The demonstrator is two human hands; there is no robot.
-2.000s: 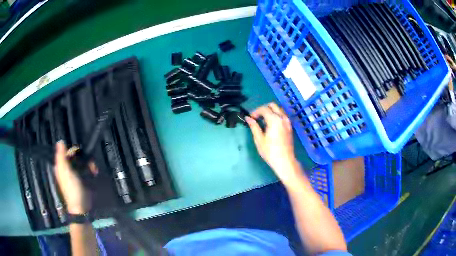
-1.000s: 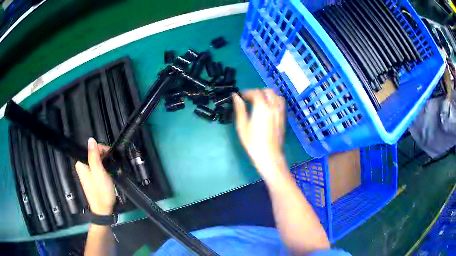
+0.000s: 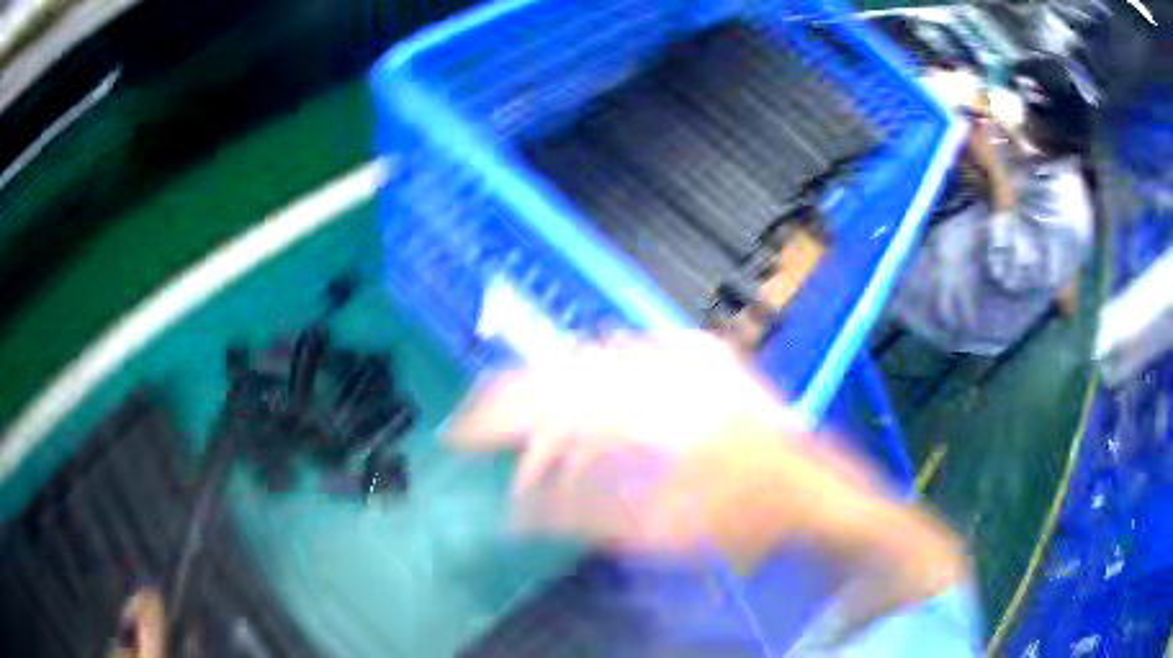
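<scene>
The view is strongly blurred. My right hand (image 3: pixel 643 444) is raised in front of the blue basket's near side; its fingers point left and I cannot tell if it holds anything. My left hand (image 3: pixel 144 625) is cut off at the bottom left edge, with only fingertips showing beside a dark bar (image 3: pixel 193 533), part of the folding leg unit. Whether the fingers grip it is unclear. The small black pieces (image 3: pixel 315 405) lie in a loose pile on the teal mat. The slotted tray (image 3: pixel 77 527) is at the lower left, partly out of view.
The blue basket (image 3: pixel 444 257) stands right of the pile, with black rods (image 3: pixel 701 161) in parallel inside and a brown cardboard piece (image 3: pixel 790 266). A pale rail (image 3: pixel 219 276) runs behind the mat. Another person (image 3: pixel 1003 264) sits beyond the basket at the upper right.
The view has swung right, so the basket, pile and tray appear farther left. My right hand has left the pile and is before the basket. My left hand and leg unit are mostly out of view.
</scene>
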